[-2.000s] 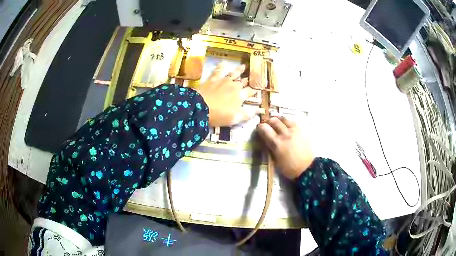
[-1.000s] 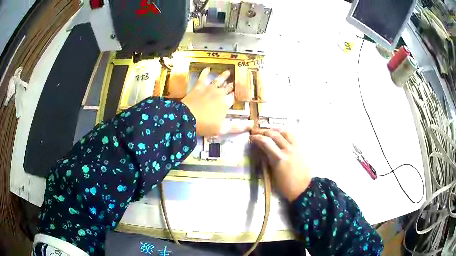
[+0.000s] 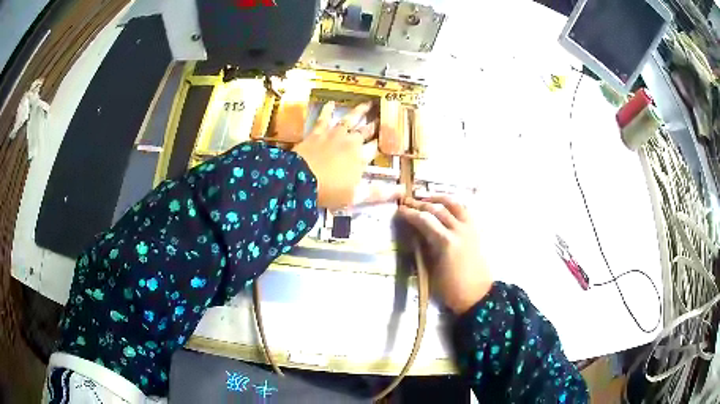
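The brown handle strap [image 3: 422, 296] hangs in a U loop over the near edge of the pale template plate [image 3: 339, 304]. My right hand [image 3: 450, 245] has its fingertips closed on the strap's right leg, just below the yellow clamp frame [image 3: 178, 130]. My left hand [image 3: 335, 162] lies flat with fingers spread in the frame's window, its thumb reaching to the strap by my right fingertips. My left sleeve hides the upper part of the strap's left leg. The dark sewing machine head [image 3: 256, 31] stands above the frame's left part.
Dark mat [image 3: 99, 134] at left, white cloth scrap [image 3: 31, 118] beyond it. Red-handled snips [image 3: 576, 268] and a thin black cable lie at right. Control screen [image 3: 617, 35] and thread cones [image 3: 638, 118] stand at rear right. Pale straps [image 3: 683, 213] heap at far right, brown strips [image 3: 20, 229] at far left.
The view shifted down and back up slightly. Both hands moved a little down the strap relative to the frame since two seconds ago; since one second ago they have hardly moved.
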